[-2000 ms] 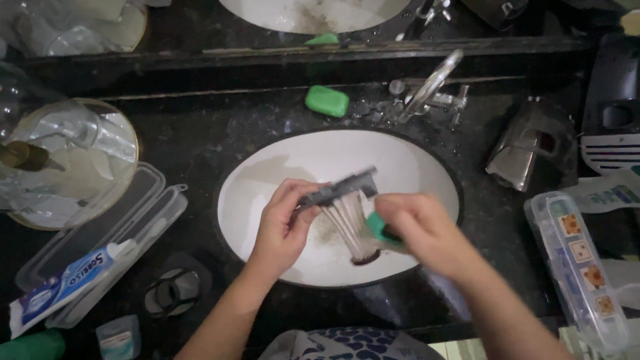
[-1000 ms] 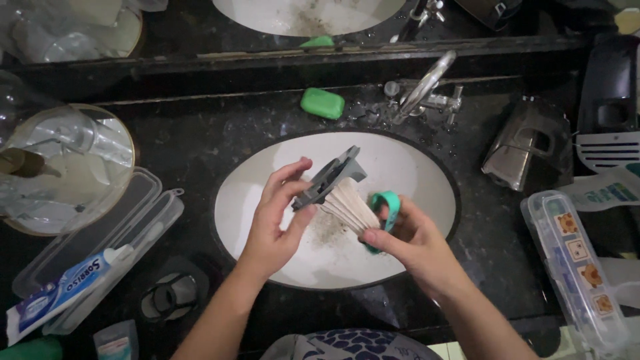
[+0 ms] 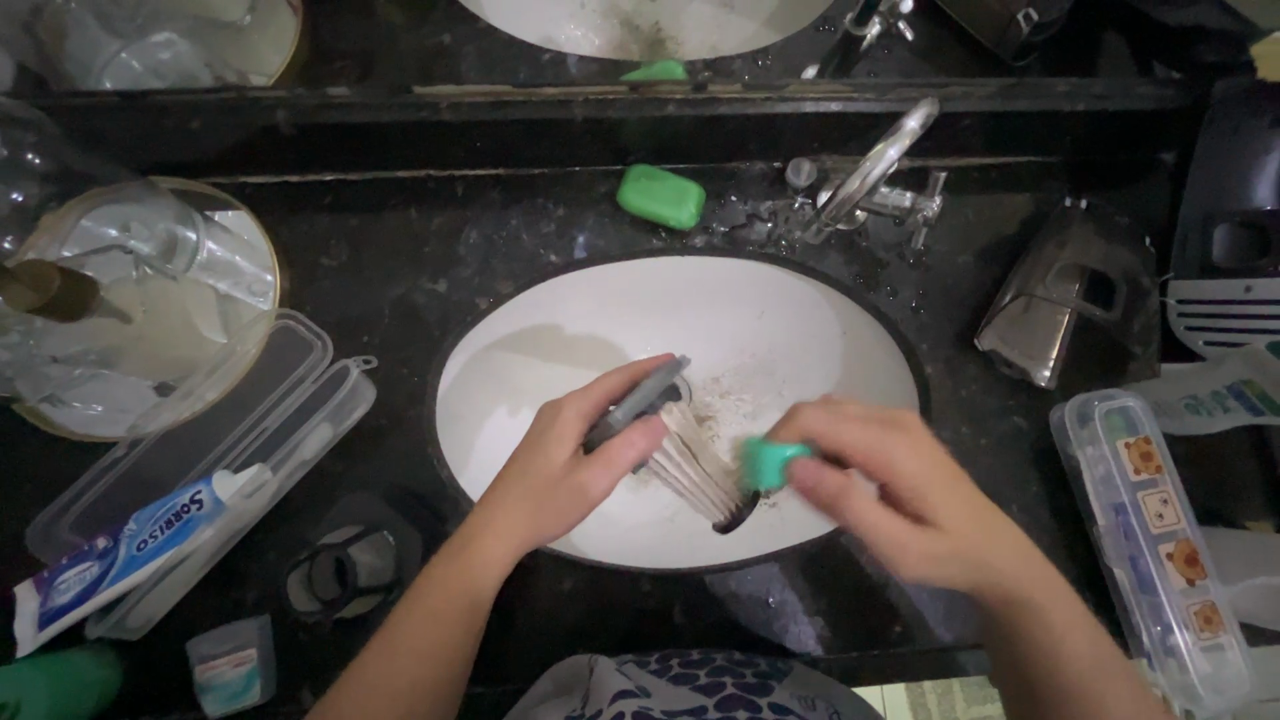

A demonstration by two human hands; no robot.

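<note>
My left hand (image 3: 575, 455) grips the grey plastic frame of a pleated filter (image 3: 690, 470), tilted over the white oval sink (image 3: 560, 300). The filter's pale pleats point down to the right and end in a dark lower rim. My right hand (image 3: 880, 480) holds a small green object (image 3: 770, 463), blurred, close to the right side of the pleats; whether it touches them I cannot tell. Dark dirt specks lie in the basin around the filter.
Green soap (image 3: 660, 197) and a chrome faucet (image 3: 875, 175) stand behind the sink. Left are a round tray (image 3: 275, 300), a toothpaste tube (image 3: 130, 550), an opened plastic case (image 3: 225, 510) and a dark mesh part (image 3: 345, 572). Right are a dark translucent container (image 3: 1070, 290) and a clear sticker-decorated case (image 3: 1150, 540).
The filter has been turned so its pleats point more steeply downward. My right hand has moved from holding the pleats' lower end to beside them, still with the green object.
</note>
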